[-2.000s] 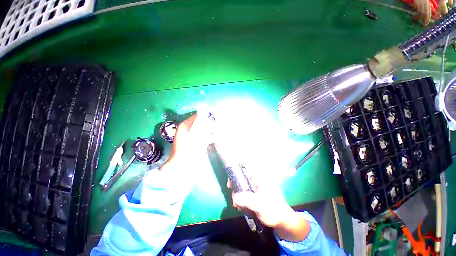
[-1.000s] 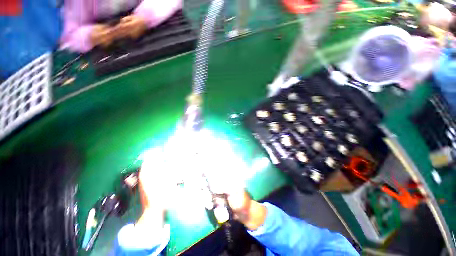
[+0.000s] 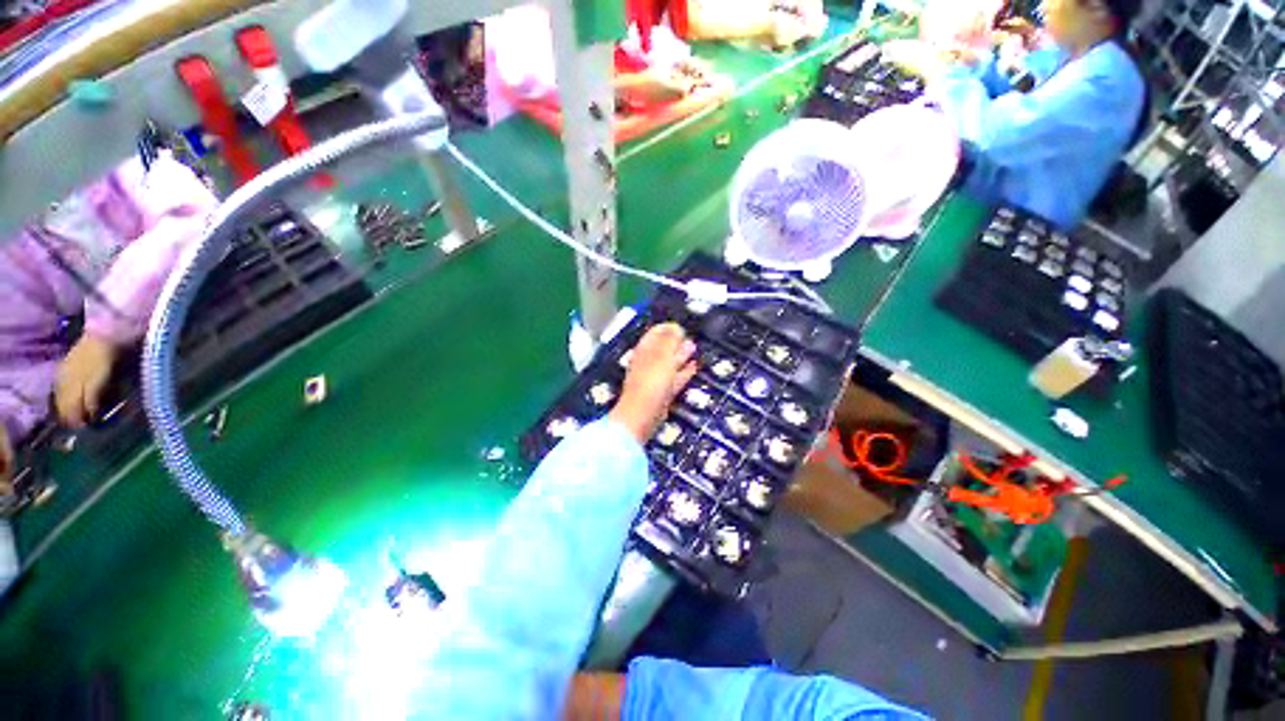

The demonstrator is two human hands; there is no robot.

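Observation:
My left hand (image 3: 654, 375) reaches across to the black blister tray (image 3: 684, 568), its fingers bent down at the tray's upper left pockets. I cannot tell whether it holds a part. Pale metallic parts (image 3: 729, 542) sit in many pockets. My right sleeve (image 3: 761, 693) and a bit of wrist show at the bottom edge; the right hand itself is hidden behind the left sleeve and glare. A small dark part (image 3: 413, 592) lies in the lamp's glare on the green mat (image 3: 352, 472).
The lamp's bent gooseneck (image 3: 166, 338) stands left. A metal post (image 3: 589, 183), a thin white cable and a white fan (image 3: 799, 204) stand behind the tray. Orange-handled tools (image 3: 1008, 493) lie lower right. A second filled tray (image 3: 1036, 289) and a person in blue (image 3: 1057, 134) are farther right.
The view has swung right. My left hand has left the glare and moved over to the tray. The right hand and its dark tool no longer show.

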